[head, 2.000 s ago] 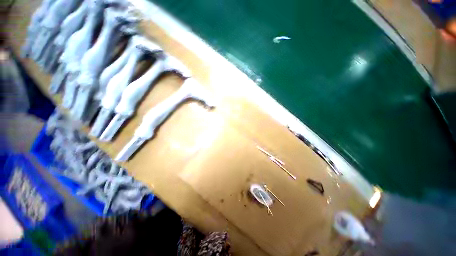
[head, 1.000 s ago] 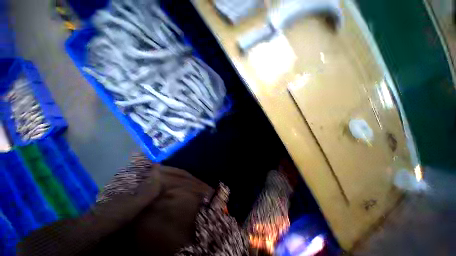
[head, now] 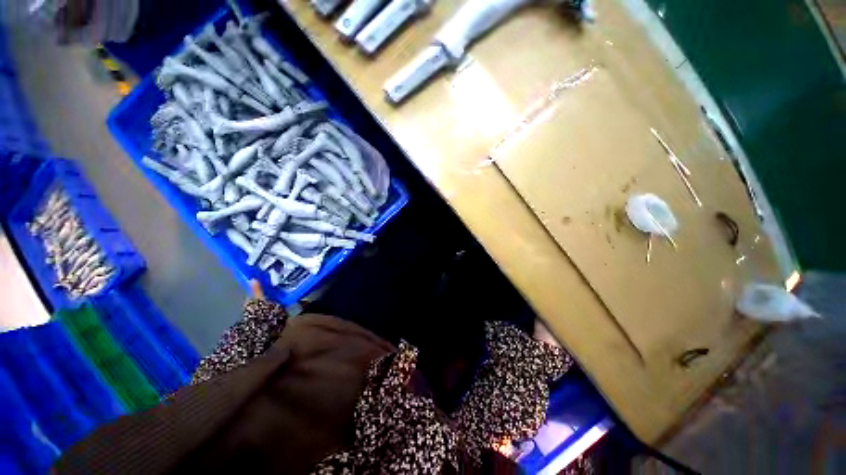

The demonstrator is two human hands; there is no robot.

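A blue crate [head: 215,243] at left holds a jumbled heap of pale grey limbs [head: 278,176]. My left hand [head: 258,290], small and mostly hidden past its patterned cuff, is at the crate's near corner; its grip is unclear. My right hand [head: 545,334] is barely visible beyond its cuff, at or below the bench's near edge; its fingers are hidden. On the tan bench [head: 547,297], a grey limb [head: 464,37] lies at the top beside more square-pegged limb ends [head: 385,23]. A round white dish [head: 649,214] has thin sticks across it.
A white bottle [head: 772,303] lies near the bench's right end. Small dark pieces [head: 728,227] and thin sticks [head: 677,167] lie on the bench. The green conveyor [head: 788,121] runs behind. Another blue crate [head: 97,223] with pale parts stands far left. A blue-and-white bin edge [head: 575,445] is below the bench.
The view has swung from the bench towards the crate at left, and the limb row has moved to the top edge. My left fingertips now show at the crate's corner.
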